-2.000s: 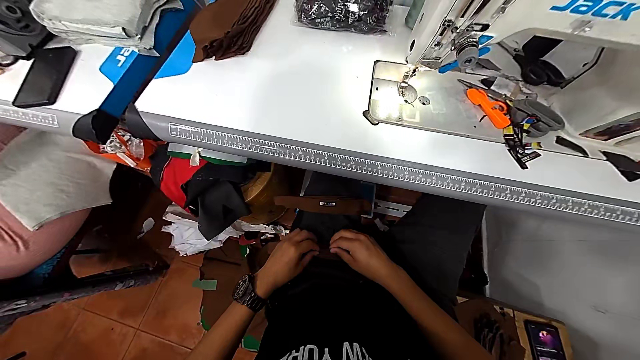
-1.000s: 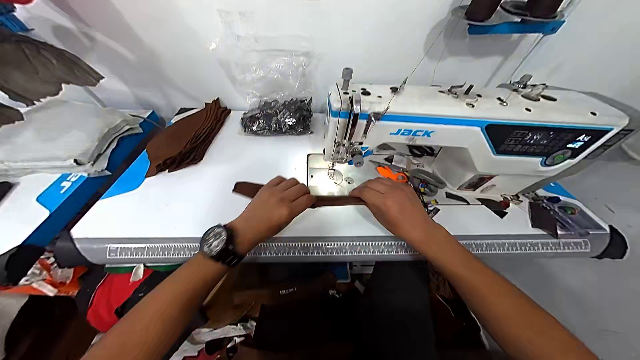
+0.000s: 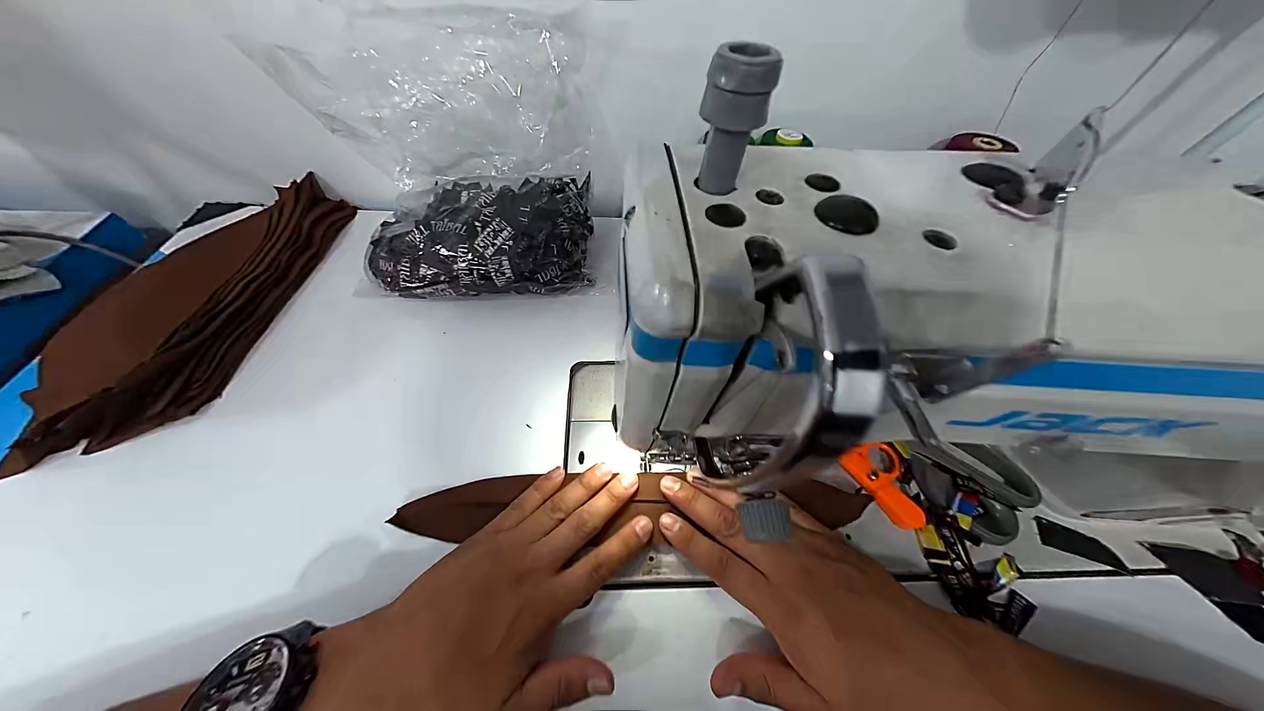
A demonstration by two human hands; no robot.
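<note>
A strip of brown fabric [image 3: 454, 506] lies across the needle plate [image 3: 592, 395] of a white Jack sewing machine [image 3: 928, 276], close to the lit presser foot area. My left hand [image 3: 494, 583] rests flat on the strip, fingers spread, with a dark watch at the wrist. Flat on the strip's right part lies my right hand [image 3: 820, 602], its index fingertip close to the left one's. Both thumbs rest apart from the fabric, near the table's front. The needle itself is hidden behind the machine head.
A stack of brown fabric pieces [image 3: 188, 316] lies at the left. Behind stands a clear plastic bag of black labels [image 3: 484, 237]. Orange-handled snips [image 3: 884, 484], scissors [image 3: 987, 484] and a patterned lanyard [image 3: 963, 573] lie right of my right hand. Dark scraps [image 3: 1081, 543] lie farther right.
Two seconds ago both hands were below the table edge; a second ago they were on the brown strip at the machine. The view is now much closer to the machine.
</note>
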